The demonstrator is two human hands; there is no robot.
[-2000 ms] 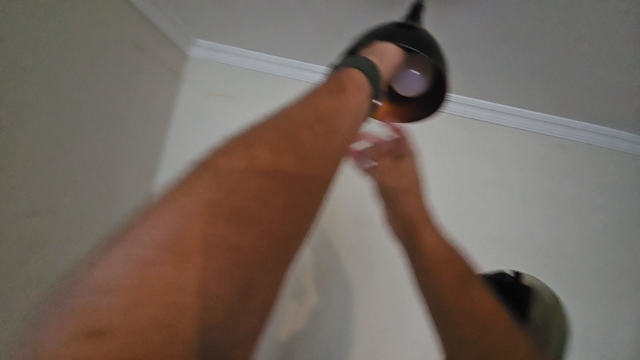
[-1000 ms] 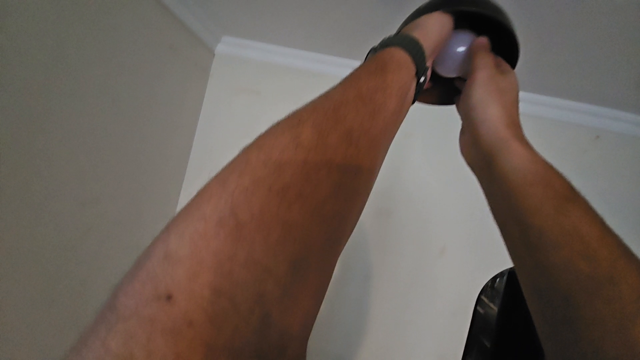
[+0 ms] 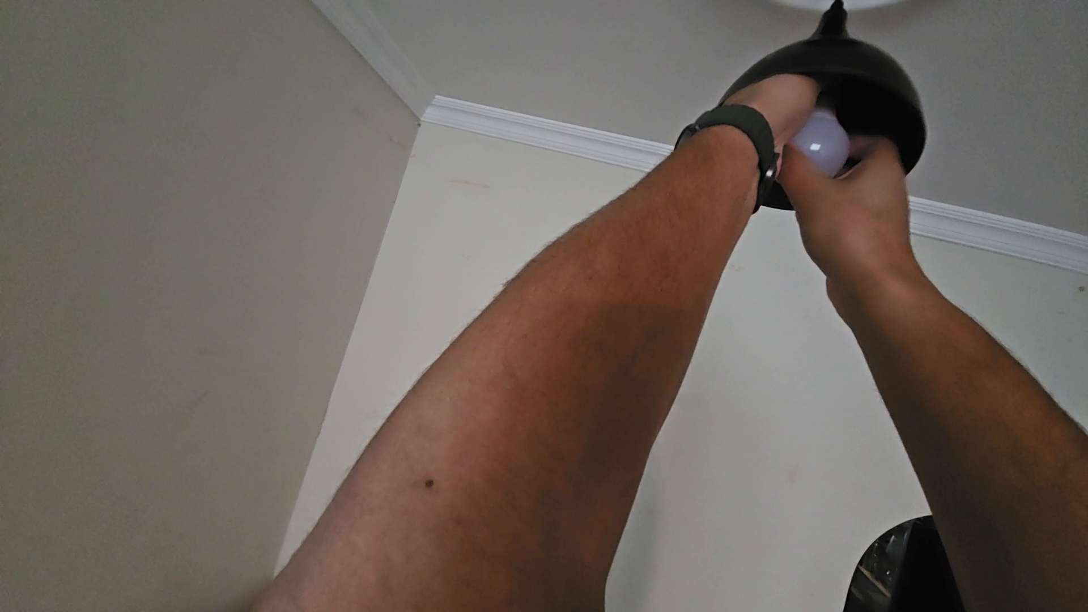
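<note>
A black dome-shaped pendant lamp shade [image 3: 837,64] hangs from the ceiling at the upper right, its opening facing me. Inside it is a white light bulb [image 3: 823,143], round and unlit. My left hand [image 3: 784,100], with a dark watch strap at the wrist, reaches into the shade left of the bulb; its fingers are hidden by the bulb and the shade. My right hand [image 3: 854,195] comes from below, thumb at the bulb's lower left and blurred fingers on its right, around the bulb.
White crown moulding [image 3: 544,136] runs where the pale wall meets the ceiling. A grey side wall [image 3: 170,255] stands at the left. Low at the right, partly behind my right forearm, is a dark glossy object with a rounded edge [image 3: 892,565]. A white round shape [image 3: 837,2] shows at the top edge.
My right hand, below the shade two seconds ago, has moved up to the bulb and stays around it. My left hand remains inside the shade.
</note>
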